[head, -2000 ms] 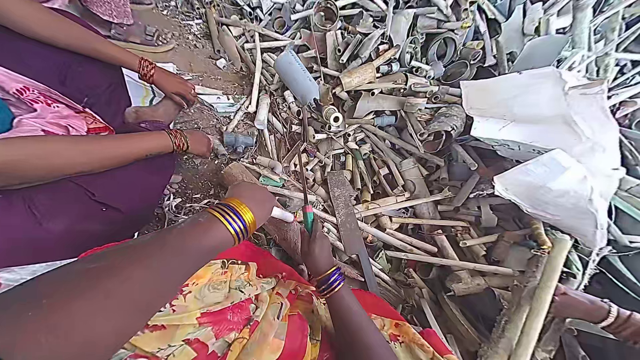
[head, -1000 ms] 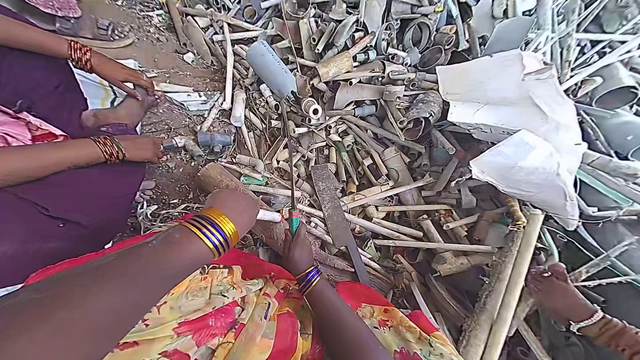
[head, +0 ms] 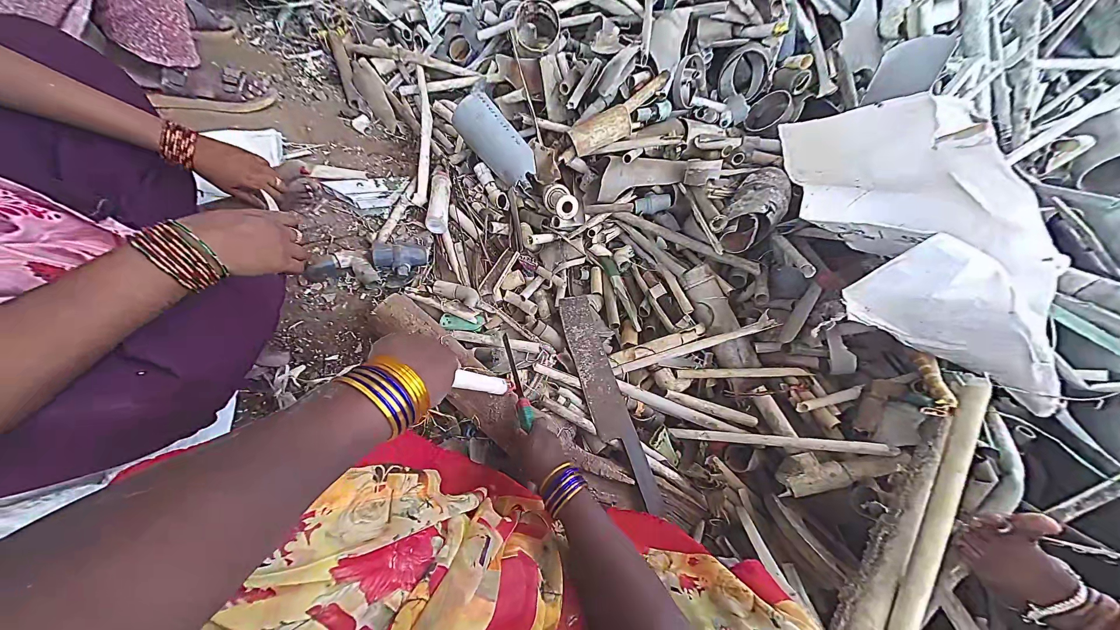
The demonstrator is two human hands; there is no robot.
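Observation:
A short white plastic pipe [head: 479, 382] sticks out of my left hand [head: 418, 360], which is closed around it above a wooden log [head: 477, 411]. Just right of the pipe, my right hand [head: 535, 448] grips a tool with a green and red handle [head: 525, 415]. Its thin dark blade [head: 513, 363] points up and slightly left, close to the pipe's end; whether they touch I cannot tell. A broad, flat, rusty metal blade [head: 599, 376] lies on the scrap to the right of this hand.
Cut pipes and fittings form a heap ahead, with a grey pipe [head: 494, 138] and white sheet pieces [head: 919, 175] on it. A co-worker's hands [head: 262, 241] are at the left, near a dark fitting [head: 399, 255]. Another person's hand [head: 1015, 556] is by long pipes [head: 941, 499] at lower right.
The blade in my right hand reached up toward the grey pipe before; less of it shows now. My left hand still holds the white pipe. The left co-worker's upper hand has lowered.

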